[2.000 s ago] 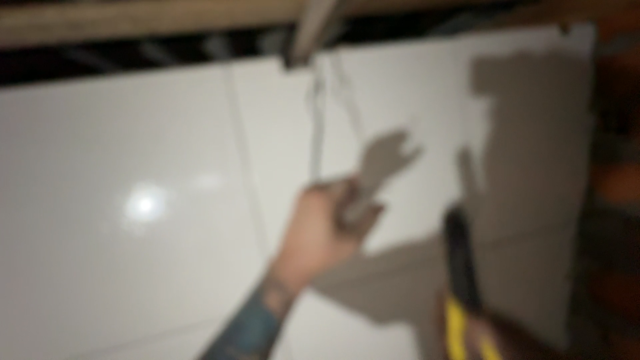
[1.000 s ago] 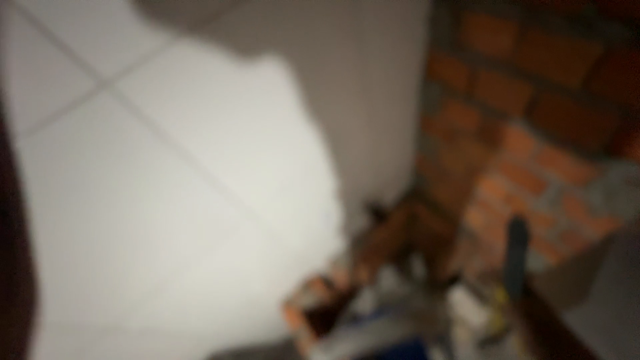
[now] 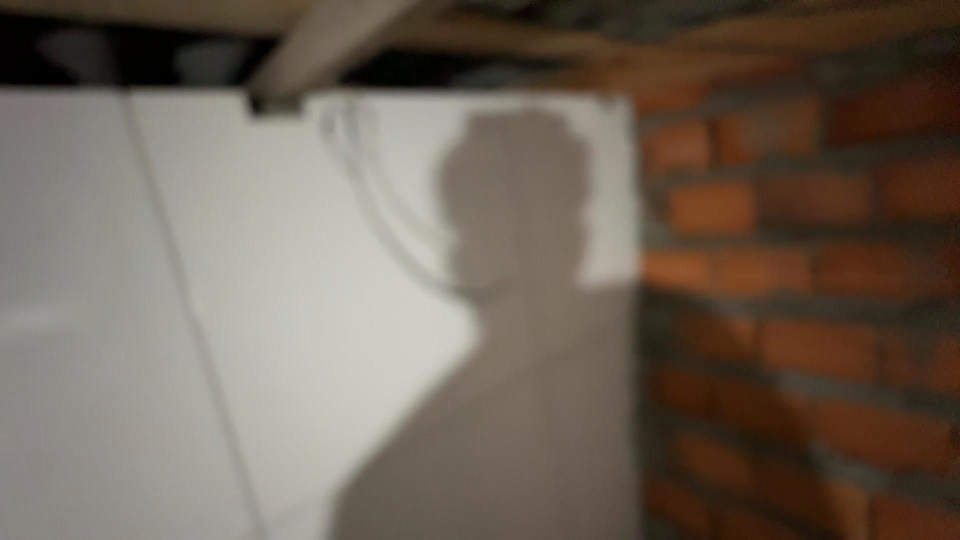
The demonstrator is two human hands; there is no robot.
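Neither of my hands shows in the head view now. A thin, dark cable (image 3: 386,244) hangs in a curve from the top edge of the white tiled wall (image 3: 285,225), near the lower end of a wooden beam (image 3: 330,49). Its lower part runs into the shadow of a head and shoulders that falls on the tiles. The picture is blurred, so whether the cable is one strand or more, and where it ends, I cannot tell.
A rough brick wall (image 3: 817,345) with grey mortar meets the tiles at the right. Wooden boards (image 3: 622,56) run across the top, with a dark gap under them at the left. Thin joint lines divide the tiles.
My left hand, earlier raised before the tiles by the cable, has left the view. So has my right hand with the yellow and black tool. The view has swung down and back up.
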